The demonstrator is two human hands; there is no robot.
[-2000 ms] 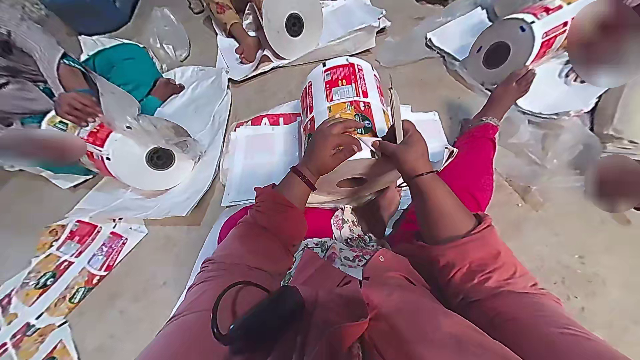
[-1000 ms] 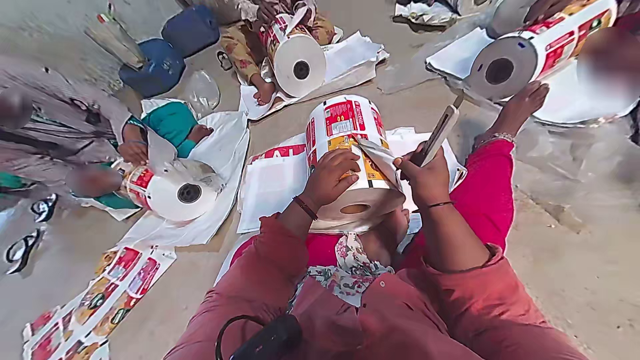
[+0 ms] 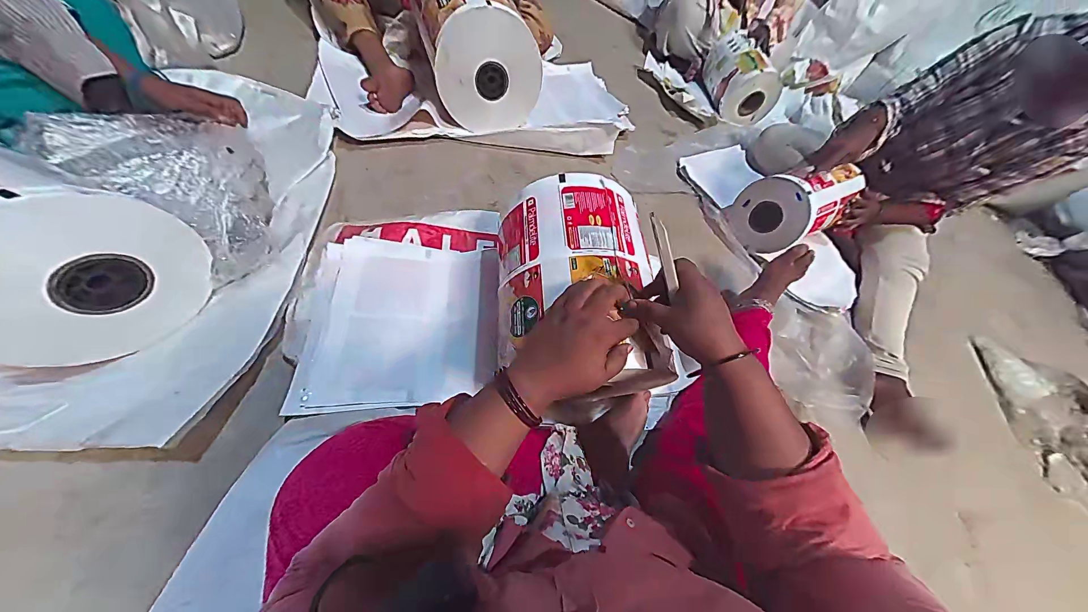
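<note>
A roll of printed packaging film (image 3: 544, 229), white with red and yellow panels, stands in front of my lap. My left hand (image 3: 578, 340) lies on its near side, fingers bent at the film edge; whether they pinch it is hidden. My right hand (image 3: 693, 314) grips a thin, light-coloured flat tool (image 3: 665, 251), which points up beside the roll, and its fingertips meet the left fingers at the film. The tool's exact kind is unclear. Left of the roll lies a stack of white sheets (image 3: 408, 323) on a red and white printed sheet (image 3: 425, 234).
A large roll of film (image 3: 102, 314) rests on white sheeting at the left, with crumpled clear plastic (image 3: 161, 170) behind it. Other people's rolls stand at the top (image 3: 489, 89), upper right (image 3: 744, 81) and right (image 3: 769, 217). Clear plastic (image 3: 820, 357) lies beside my right leg.
The tool, tilted outward to the right a second ago, now stands more upright. My right hand has come closer to my left at the film. The view has shifted.
</note>
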